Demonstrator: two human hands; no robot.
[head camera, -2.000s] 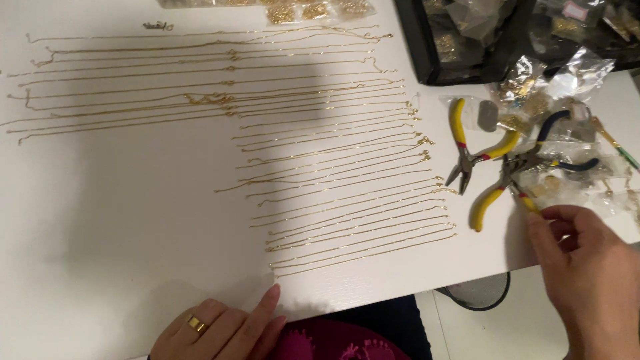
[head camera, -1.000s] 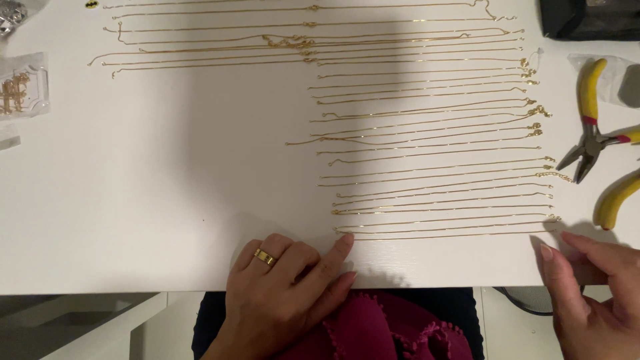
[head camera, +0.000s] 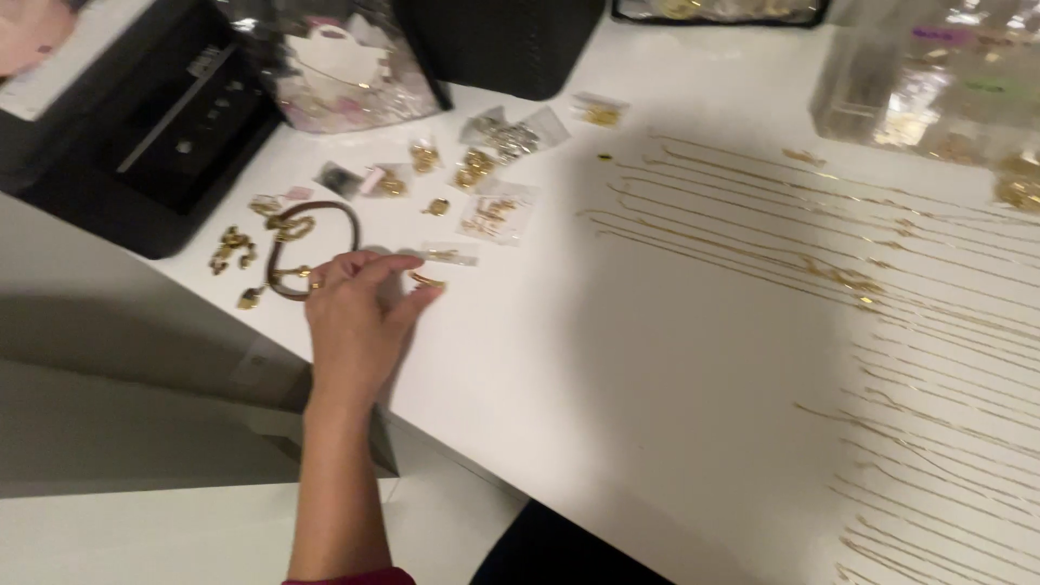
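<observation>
My left hand (head camera: 353, 313) reaches over the left part of the white table, its thumb and index finger around a small curved gold-coloured piece (head camera: 426, 280). Just beyond the fingertips lies a small clear packet (head camera: 449, 255). A brown strap loop with gold-coloured fittings (head camera: 355, 226) lies partly behind the hand. Gold-coloured links (head camera: 233, 248) and a small gold-coloured charm (head camera: 437, 207) are nearby. Thin gold-coloured chains (head camera: 731, 258) stretch in rows across the right side. My right hand is outside the view.
A black printer-like device (head camera: 175, 130) stands at the left, beside a clear bag of cards and packets (head camera: 349, 77). Small bags of metal findings (head camera: 496, 213) lie near the middle. A clear plastic box (head camera: 853, 89) is at the back right. The table's front edge (head camera: 487, 479) runs diagonally.
The view has swung far to the left. My left hand has left the end of the lowest chain and is now at the small curved piece. My right hand has gone out of view.
</observation>
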